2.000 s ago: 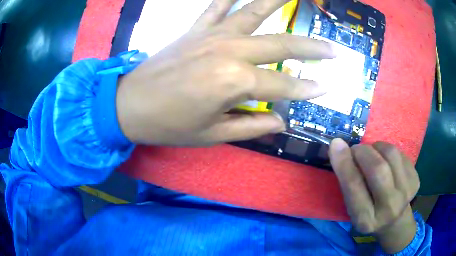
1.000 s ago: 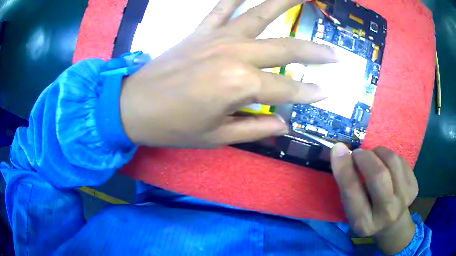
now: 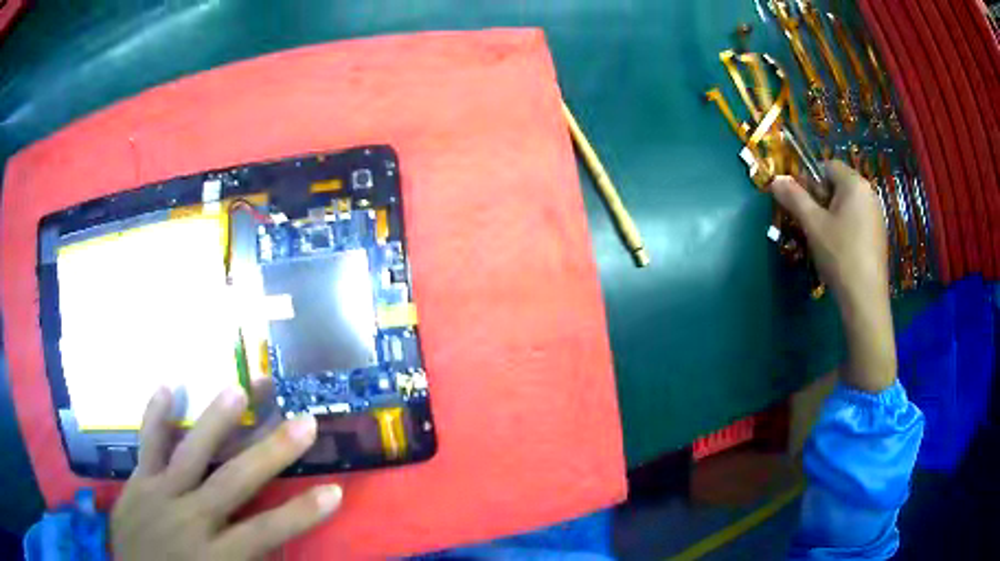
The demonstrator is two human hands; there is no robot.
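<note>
The open tablet [image 3: 411, 444] lies on a red foam pad [image 3: 493, 274], with its white battery [image 3: 148, 318] at left and blue mainboard [image 3: 313, 389] at right. My left hand [image 3: 214, 477] is spread, fingertips over the tablet's lower edge, holding nothing. My right hand [image 3: 839, 225] is at the far right, pinching the thin silver tweezers [image 3: 806, 157] among orange-brown flex cables [image 3: 768, 121]. The tweezer tips are hard to make out; whether they grip a cable cannot be told. A short orange flex [image 3: 390, 432] shows at the board's lower corner.
A tan rod [image 3: 606, 192] lies on the dark green bench [image 3: 680, 329] right of the pad. More flex cables [image 3: 844, 99] lie in rows at the far right, beside a dark red ridged surface [image 3: 943, 121].
The view has shifted right, showing the whole tablet and the cables. My right hand has left the board's lower edge for the cables. My left hand has moved off the battery and board to the lower edge.
</note>
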